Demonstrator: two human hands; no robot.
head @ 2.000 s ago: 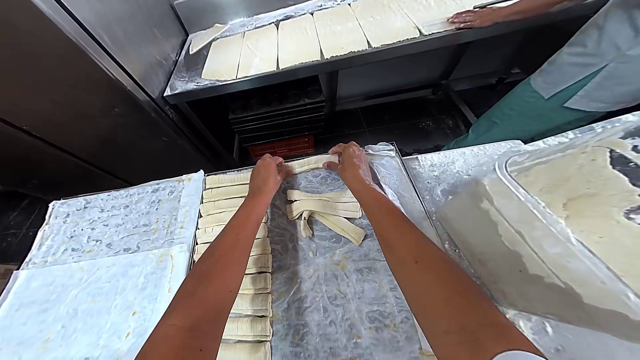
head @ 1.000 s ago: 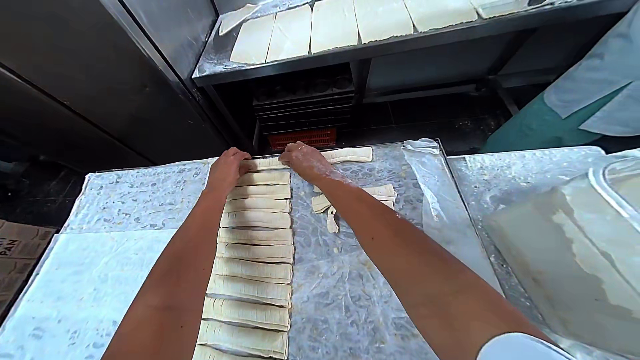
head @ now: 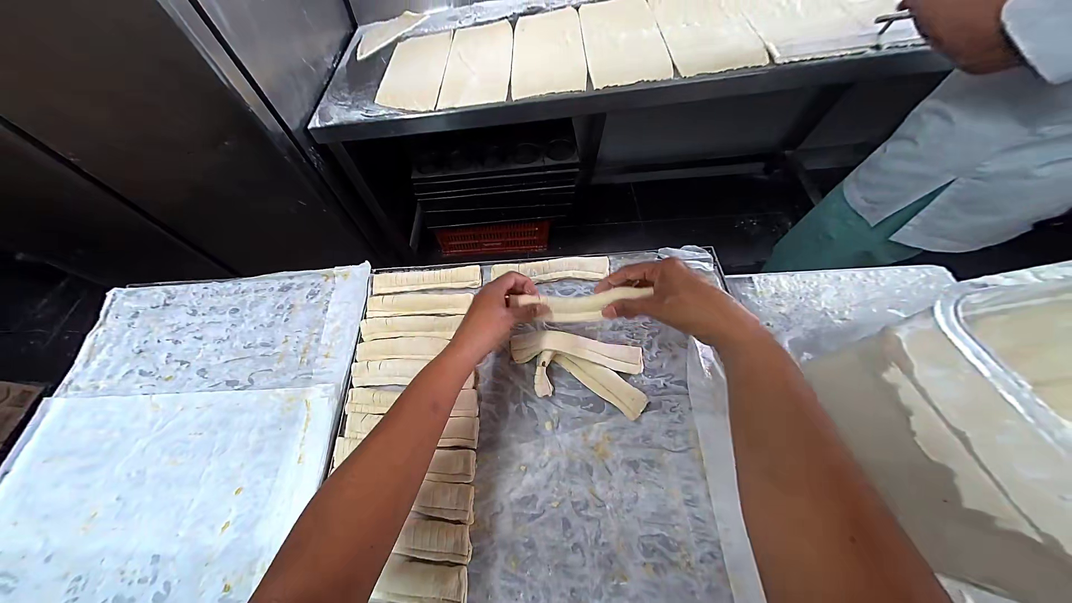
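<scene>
A dough strip (head: 578, 306) is stretched level between my two hands, over the lined tray (head: 586, 502). My left hand (head: 502, 308) grips its left end and my right hand (head: 662, 295) its right end. Just beyond it, a folded dough strip (head: 563, 269) lies along the tray's far edge. Nearer me, several loose dough strips (head: 586, 360) overlap in a small fanned pile. Down the tray's left side runs a column of folded dough strips (head: 444, 502), lying side by side; my left forearm hides part of it.
Paper-lined trays (head: 167, 469) lie at left. A plastic tub (head: 938, 402) stands on the floured surface at right. Across the gap, rectangular dough sheets (head: 548, 54) lie on a steel table (head: 502, 114); a co-worker's hand (head: 963, 33) holds a tool there. A red crate (head: 494, 238) sits below.
My hands have moved from the strip at the tray's far edge to another strip, now held between them. The co-worker's hand, out of view a second ago, is back in sight.
</scene>
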